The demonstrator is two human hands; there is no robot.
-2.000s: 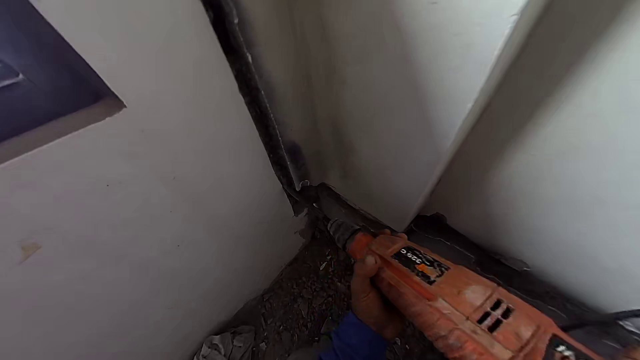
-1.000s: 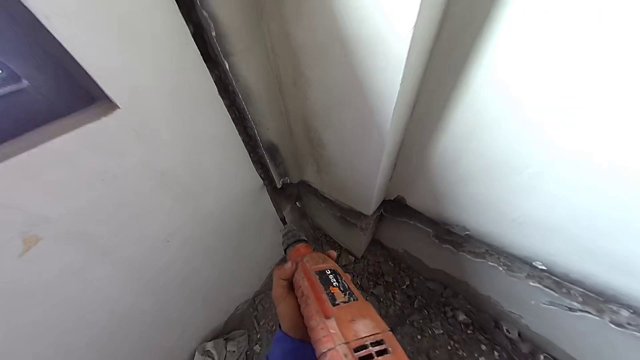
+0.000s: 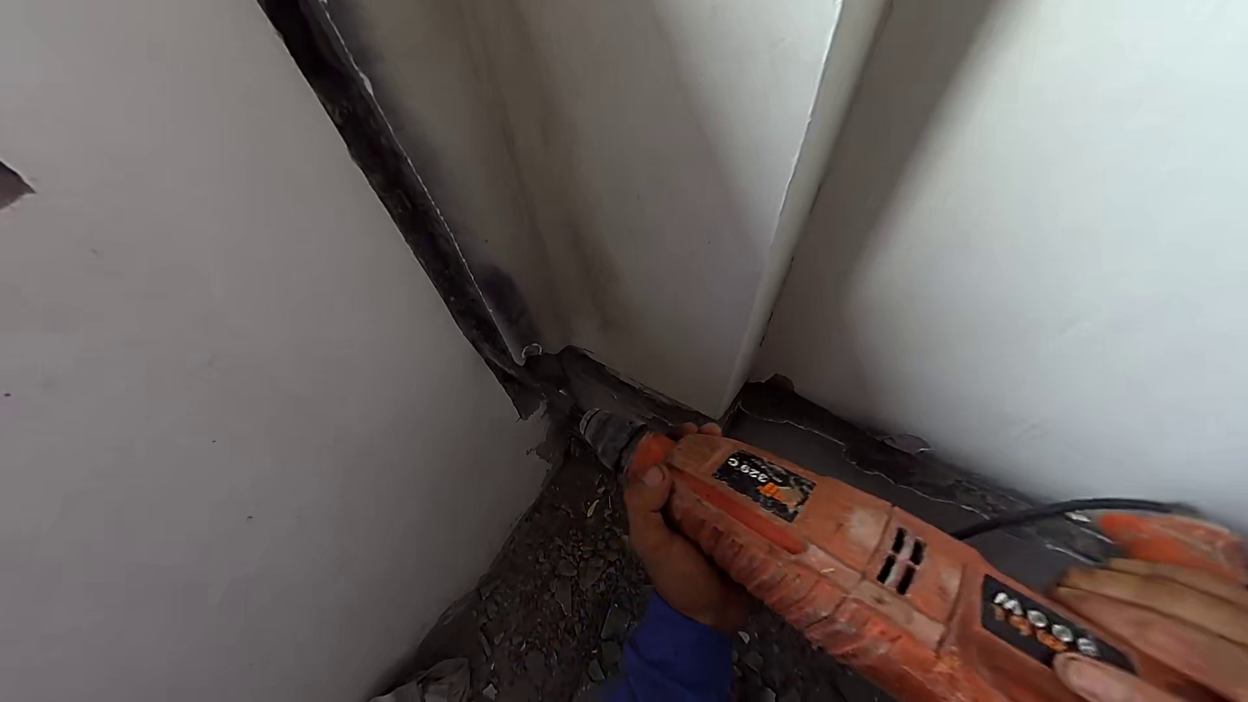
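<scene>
An orange rotary hammer drill (image 3: 829,556), worn and dusty, lies slantwise across the lower right. My left hand (image 3: 682,556), in a blue sleeve, wraps around its front just behind the black chuck (image 3: 609,437). My right hand (image 3: 1150,624) grips the rear of the drill at the right edge, partly cut off by the frame. The chuck points into the wall corner, near the lower end of a dark chased groove (image 3: 409,205). The tip of the bit is hard to make out in the shadow.
Pale plastered walls (image 3: 244,341) meet at the corner, with a boxed-out column (image 3: 663,195) between them. Broken plaster along the foot of the right wall (image 3: 1053,292) leaves a ragged edge. Rubble (image 3: 575,575) covers the floor below. A black cable (image 3: 1072,505) runs beside the drill.
The drill has swung from a steeper angle to a slant toward the lower right. My right hand and the drill's rear now show. The view has shifted.
</scene>
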